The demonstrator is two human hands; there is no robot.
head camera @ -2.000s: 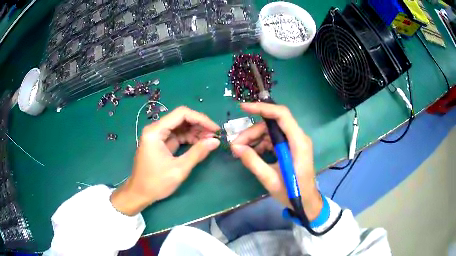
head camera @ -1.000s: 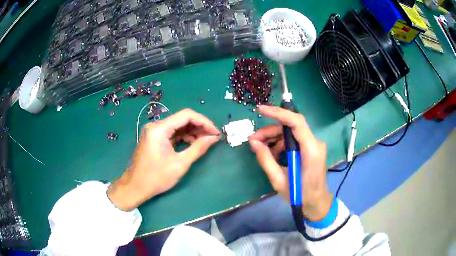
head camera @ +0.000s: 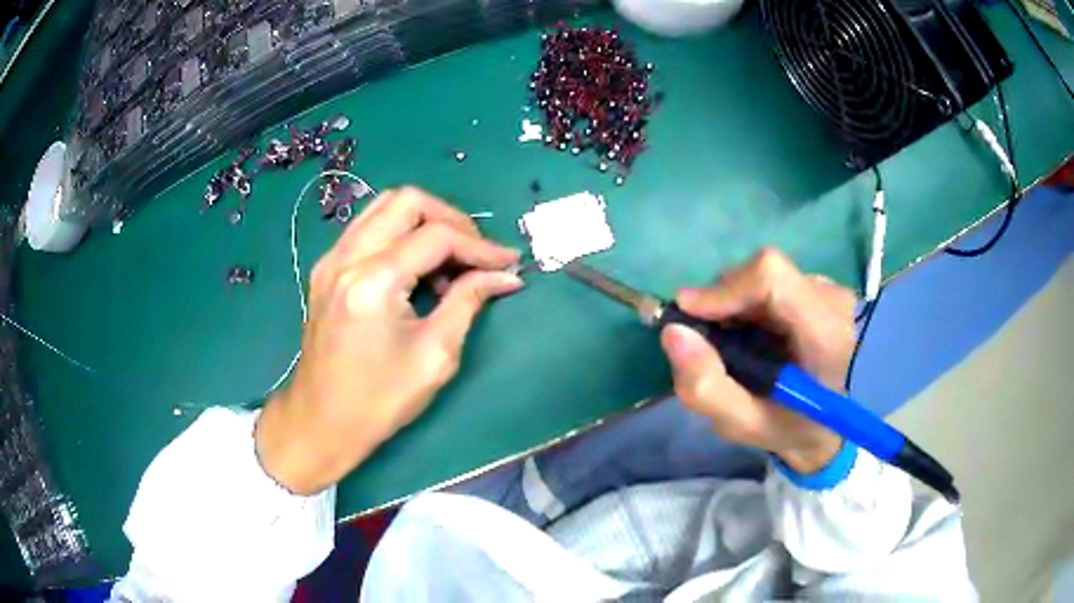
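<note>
The silvery-white circuit board (head camera: 568,230) lies flat on the green mat between my hands. My right hand (head camera: 766,359) grips the blue and black soldering iron (head camera: 824,406), its metal tip pointing left at the board's lower edge. My left hand (head camera: 383,324) has thumb and forefinger pinched together just left of the board's lower corner. A small bit shows at its fingertips, too small to name. A thin solder wire (head camera: 297,236) curls beside the left hand, and a short end shows above its fingers; whether the fingers hold it is hidden.
A dense pile of dark red and silver components (head camera: 592,92) lies beyond the board. A looser scatter (head camera: 283,153) lies at the left, near the clear tray stack (head camera: 236,83). White tubs stand at the left (head camera: 50,198) and top (head camera: 677,10). The black fan (head camera: 895,71) stands upper right.
My right hand has moved right and down, and the iron has swung from pointing up to pointing left at the board. The view has shifted, so the piles and fan sit higher.
</note>
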